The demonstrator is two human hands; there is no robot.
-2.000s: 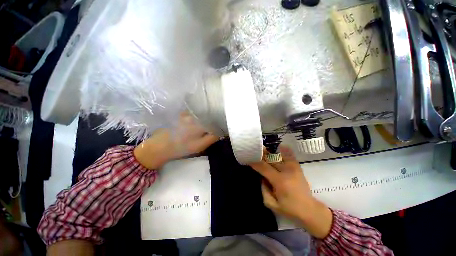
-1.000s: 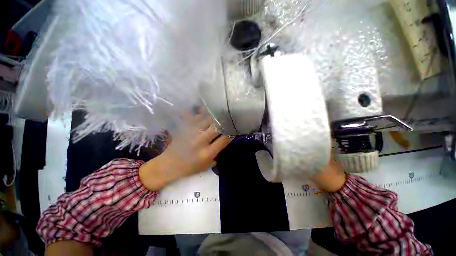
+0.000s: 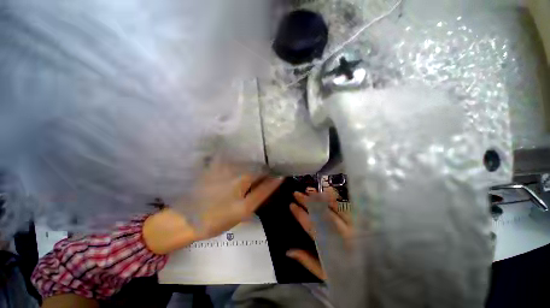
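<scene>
The black fabric panel [image 3: 288, 236] runs from the table's front edge up under the sewing machine head [image 3: 422, 72]. My left hand [image 3: 226, 201] lies at the panel's left side near the presser foot [image 3: 325, 182], partly blurred behind the white tuft. My right hand [image 3: 313, 222] rests on the panel's right side, fingers spread; the pale thread take-up guard [image 3: 416, 204] hides the rest of it. Both hands press on the cloth. Whether any finger pinches it cannot be seen.
A blurred white thread tuft [image 3: 114, 114] fills the upper left, close to the camera. A ruler tape [image 3: 230, 243] runs along the white table [image 3: 211, 264]. A bent wire spring [image 3: 521, 192] sticks out at the right.
The camera has moved closer to the machine head, so the guard and tuft look larger. My right hand's fingers now show on the panel left of the guard. My left hand stays beside the panel.
</scene>
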